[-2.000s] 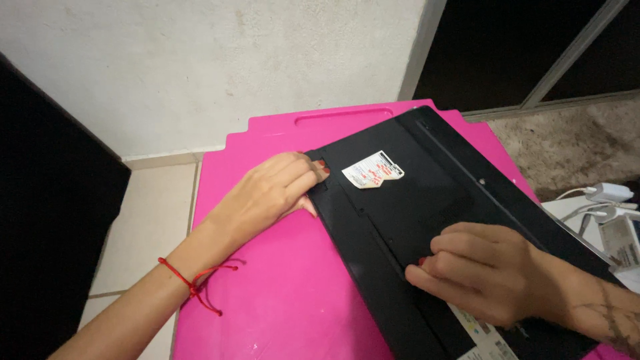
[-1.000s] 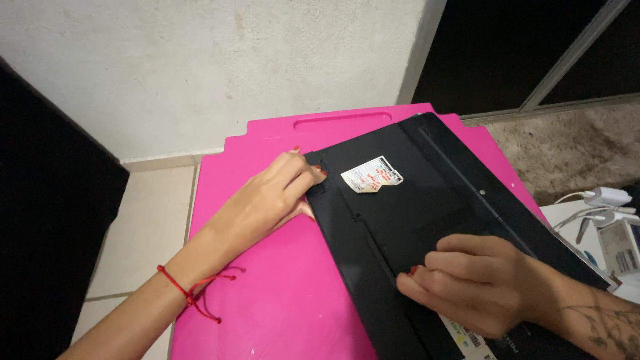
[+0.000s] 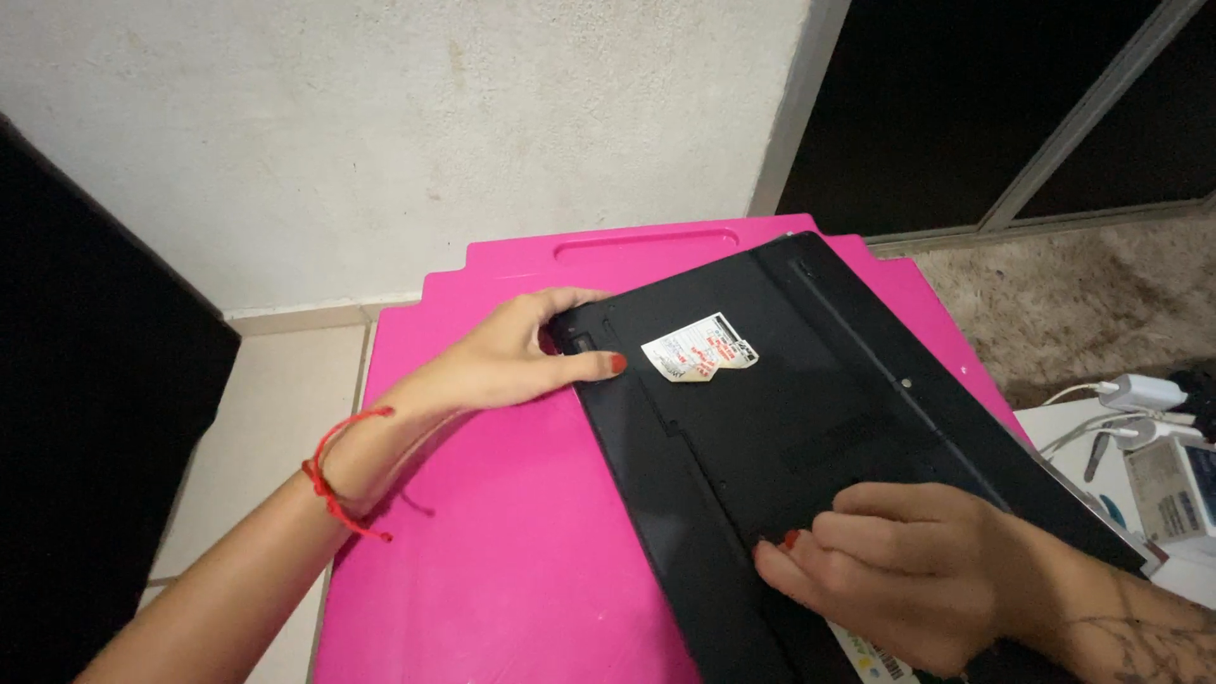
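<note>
A black laptop (image 3: 807,408), its underside up, lies at a slant on a pink plastic table (image 3: 475,560). A torn white sticker (image 3: 701,350) with writing is stuck to the underside. My left hand (image 3: 532,351), a red string bracelet at its wrist, grips the laptop's upper left corner, the thumb on the underside and the fingers around the edge. My right hand (image 3: 902,570) rests over the lower part with its fingers curled and the fingertips at a long seam in the casing. Another label (image 3: 869,655) shows partly below the right hand. Whether the right hand holds something small is hidden.
On the right, a white surface (image 3: 1069,423) bears a white charger (image 3: 1148,391), cables and a small box (image 3: 1168,489). A white wall (image 3: 427,123) rises behind the table. A shaggy rug (image 3: 1064,304) lies beyond it at right, and something black (image 3: 85,380) stands at far left.
My left hand has shifted its grip at the laptop's corner, and its thumb now lies stretched over the underside. The right hand stays near the seam, its fingers still curled.
</note>
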